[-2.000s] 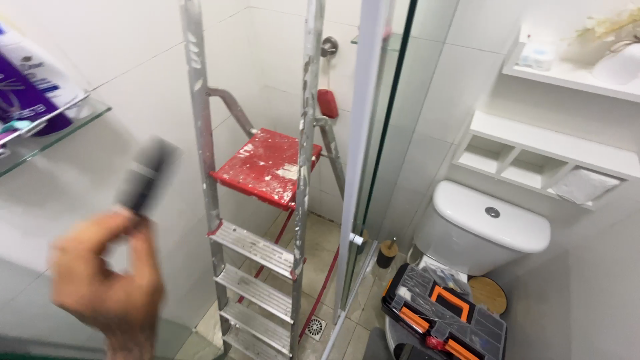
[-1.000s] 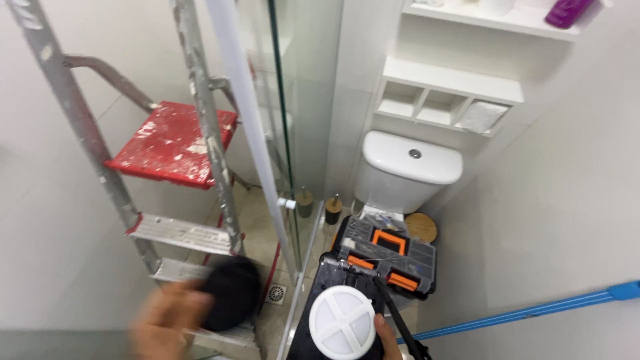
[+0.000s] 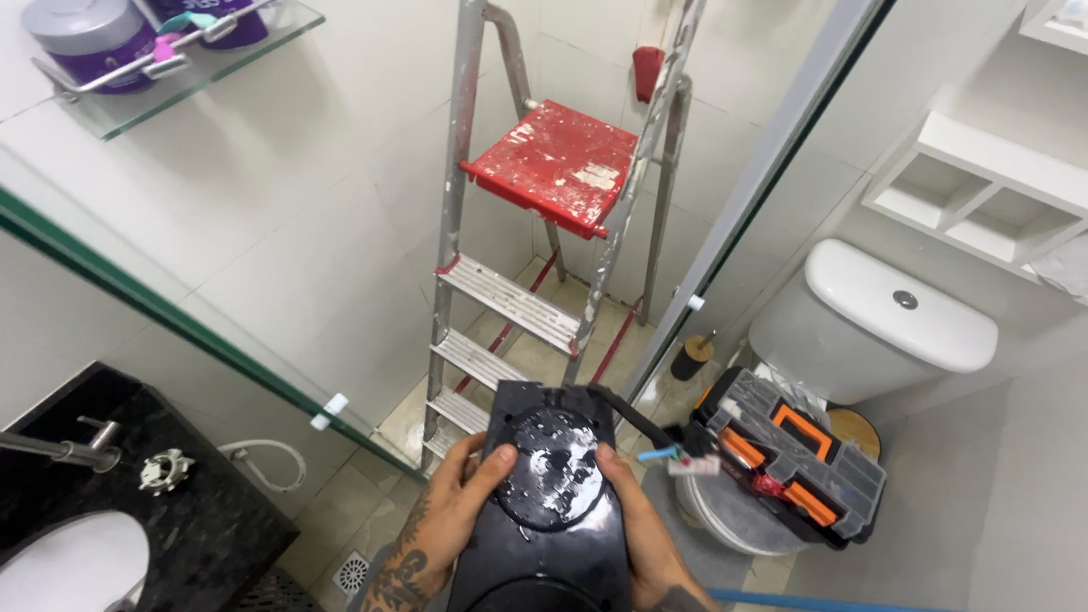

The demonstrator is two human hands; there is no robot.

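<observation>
My left hand (image 3: 446,514) and my right hand (image 3: 643,518) grip the two sides of a black plastic housing (image 3: 552,552) low in the middle of the view. A round black disc (image 3: 551,467), wet and shiny, is set in its upper part, with both thumbs at its rim. Part of a second round shape shows at the bottom edge. A black cable (image 3: 629,412) runs from the housing's top toward a pale connector (image 3: 694,465) with a light blue wire. Behind the housing stands an aluminium stepladder (image 3: 510,304) with a red, paint-spotted platform (image 3: 557,161).
A toolbox with orange latches (image 3: 790,459) rests on the toilet lid (image 3: 731,518), below the cistern (image 3: 884,314). Glass shower panels (image 3: 204,336) flank the ladder. A black stone vanity (image 3: 204,501) is at left, a glass shelf (image 3: 212,76) above. A blue pole (image 3: 790,597) crosses the lower right.
One second ago my left hand was near a separate black disc and a white round part showed on the housing. Now both hands hold the housing, with a black disc there. The view has swung left.
</observation>
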